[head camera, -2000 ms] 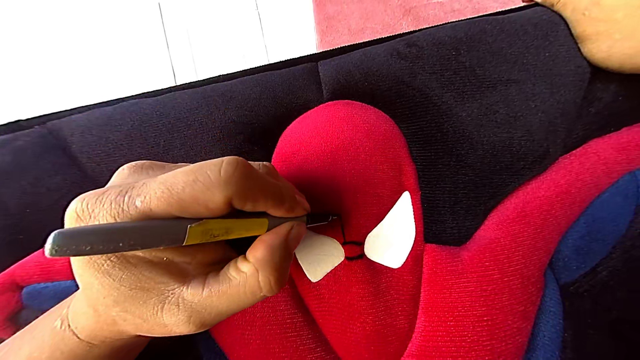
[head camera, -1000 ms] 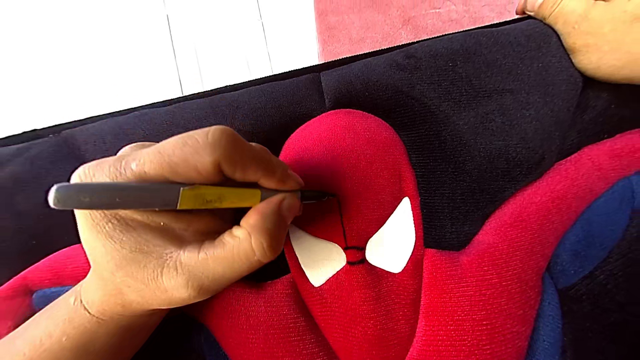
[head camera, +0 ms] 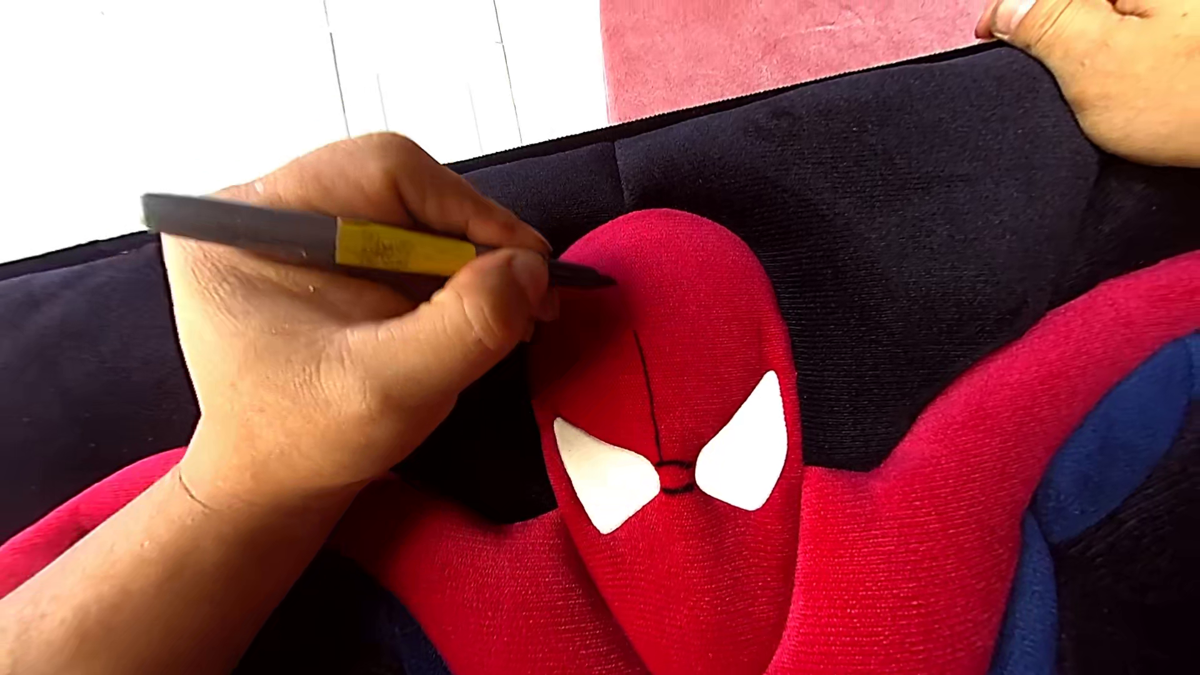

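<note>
My left hand (head camera: 366, 309) holds a grey marker pen with a yellow band (head camera: 403, 247), its dark tip over the upper left of a red plush mask-like head (head camera: 703, 319). A thin black line runs down the forehead to two short dark curves between the white eye patches (head camera: 607, 476) (head camera: 747, 450). The red head joins red plush arms (head camera: 900, 534) with blue parts, on a black plush backing (head camera: 900, 187). My right hand (head camera: 1125, 84) lies at the backing's upper right edge; its fingers are partly out of view.
Beyond the backing's upper edge lie a white surface with thin dark lines (head camera: 234, 84) and a pink fabric-like surface (head camera: 750, 47). A seam (head camera: 619, 173) crosses the black border above the head.
My left hand and the pen have moved up the red head, away from the eye patches. More of the black forehead line shows. My right hand stays at the edge.
</note>
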